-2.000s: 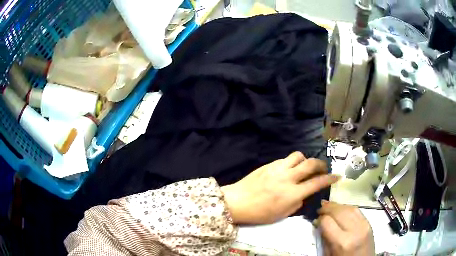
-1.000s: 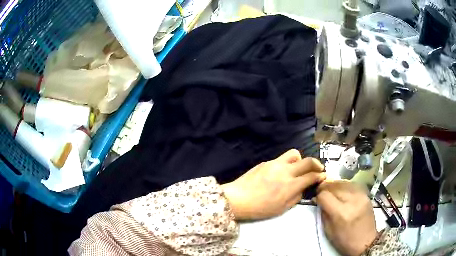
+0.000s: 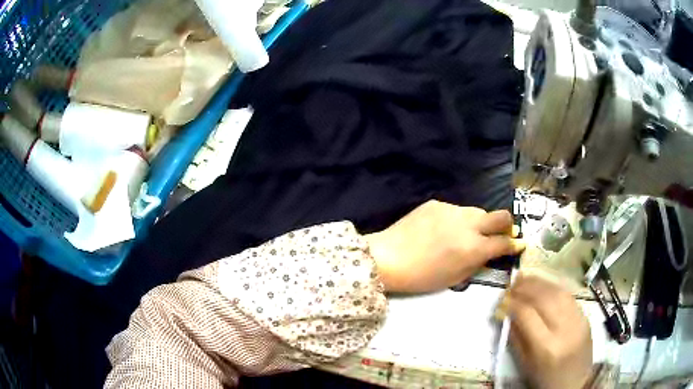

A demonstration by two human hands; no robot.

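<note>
Black cloth [image 3: 380,129] spreads from the left over the table up to the sewing machine head [image 3: 566,99]. My left hand [image 3: 444,247] lies on its front edge, fingertips together on the cloth beside the presser area; the needle itself is hidden. My right hand [image 3: 551,330], slightly blurred, is just below and right of the left fingertips. Its thumb and fingers pinch a narrow white tape [image 3: 499,349] that hangs toward the table's front edge. The two hands are apart.
A blue basket [image 3: 178,163] at left holds white tubes, tan sheer cloth [image 3: 144,76] and a yellow-brown block [image 3: 103,191]. Right of the needle area lie a dark-and-red tool [image 3: 610,308], white tape loops [image 3: 619,239] and a black device [image 3: 658,281].
My right hand has moved down, away from the left fingertips, and white tape now shows below it. The whole view has shifted slightly; the left hand stays at the cloth edge.
</note>
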